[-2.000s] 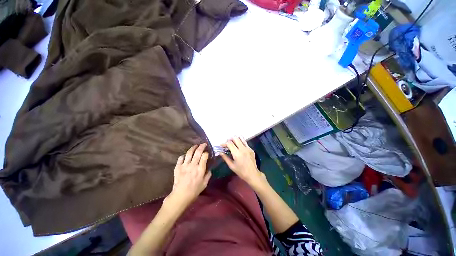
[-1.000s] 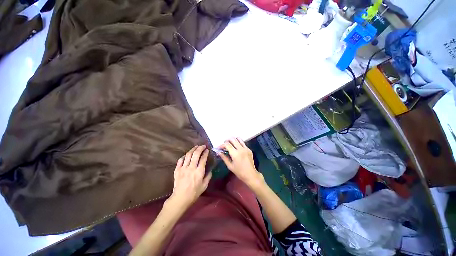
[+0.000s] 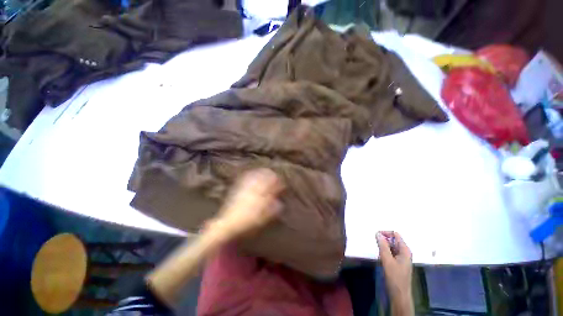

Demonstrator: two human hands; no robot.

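Note:
A brown coat (image 3: 278, 133) lies on the white table with its puckered lining side up and its lower edge over the table's front edge. My left hand (image 3: 254, 200) is motion-blurred over the lower part of the coat; whether its fingers grip the cloth cannot be told. My right hand (image 3: 395, 247) is at the table's front edge, to the right of the coat and apart from it. Its fingertips are closed around a small shiny tool (image 3: 391, 241), mostly hidden, perhaps thread snips.
The white table (image 3: 426, 191) has a curved outline. More brown garments (image 3: 123, 37) lie at the far left. Red bags (image 3: 481, 102), white items and a blue tool (image 3: 548, 223) are at the right. A round wooden stool (image 3: 60, 271) stands below left.
The view has turned up and left. My left hand has left the coat's corner and moved left over the coat. My right hand has moved away from the coat's edge, to the right.

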